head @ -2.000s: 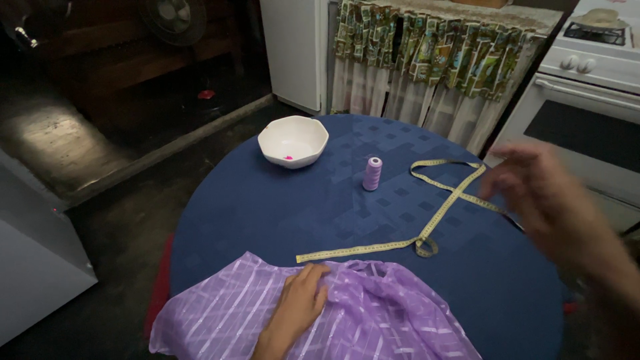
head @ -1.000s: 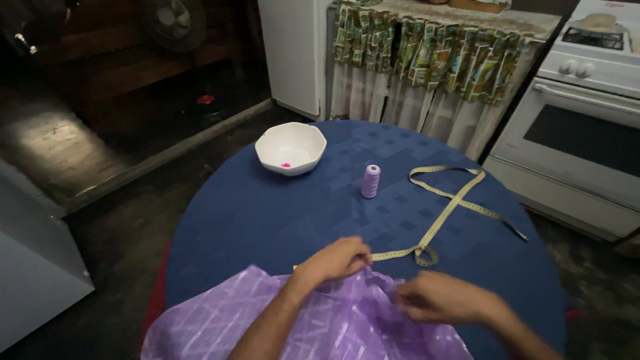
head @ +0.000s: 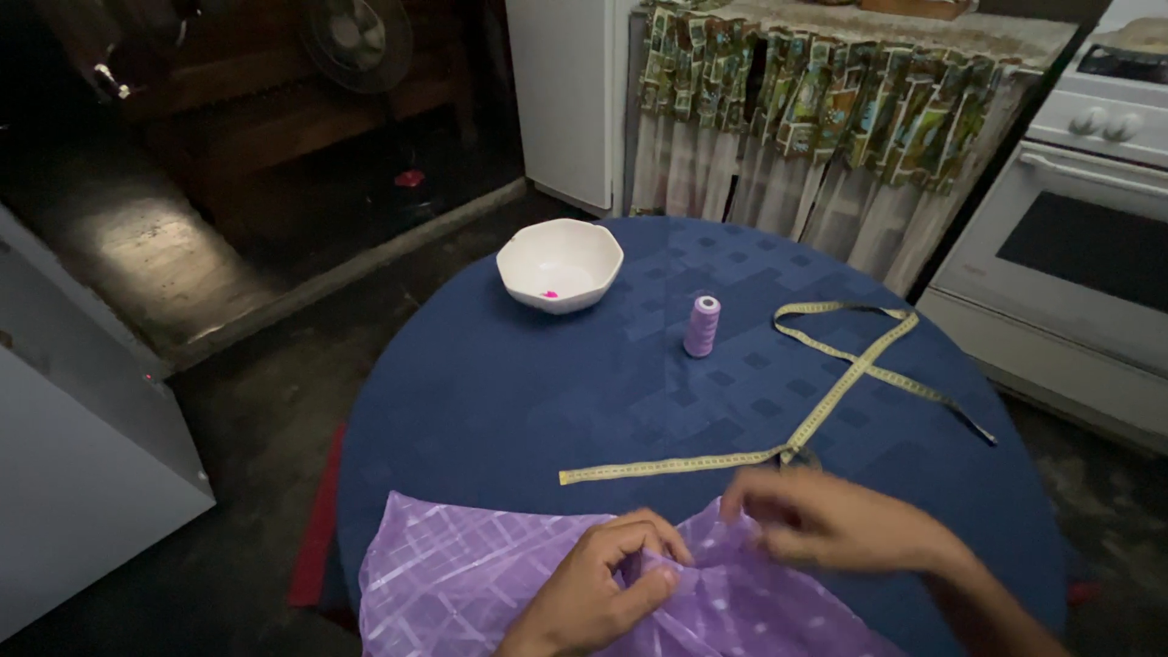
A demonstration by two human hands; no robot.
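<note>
Sheer purple fabric point(head: 456, 566) with paler crossing stripes lies over the near edge of the round table. My left hand point(head: 607, 575) pinches a fold of it between thumb and fingers. Just to the right, my right hand point(head: 830, 520) is blurred, its fingers curled at the fabric's upper edge; whether they grip it cannot be told. A yellow measuring tape point(head: 675, 465) runs loosely beyond both hands, looping toward the right. Past it stands a spool of purple thread point(head: 702, 328), upright. The white angular bowl point(head: 561, 265) farther back holds a small pink item point(head: 548, 295).
A dark blue cloth point(head: 511, 392) covers the round table. Behind it are a white cabinet or appliance point(head: 566, 100) and a counter with a patterned curtain point(head: 812, 91). A white stove point(head: 1077, 237) stands at the right, a red seat edge point(head: 319, 529) at lower left.
My right hand has come down from above the table's right side to the fabric. My left hand was flat on the cloth and now pinches a fold.
</note>
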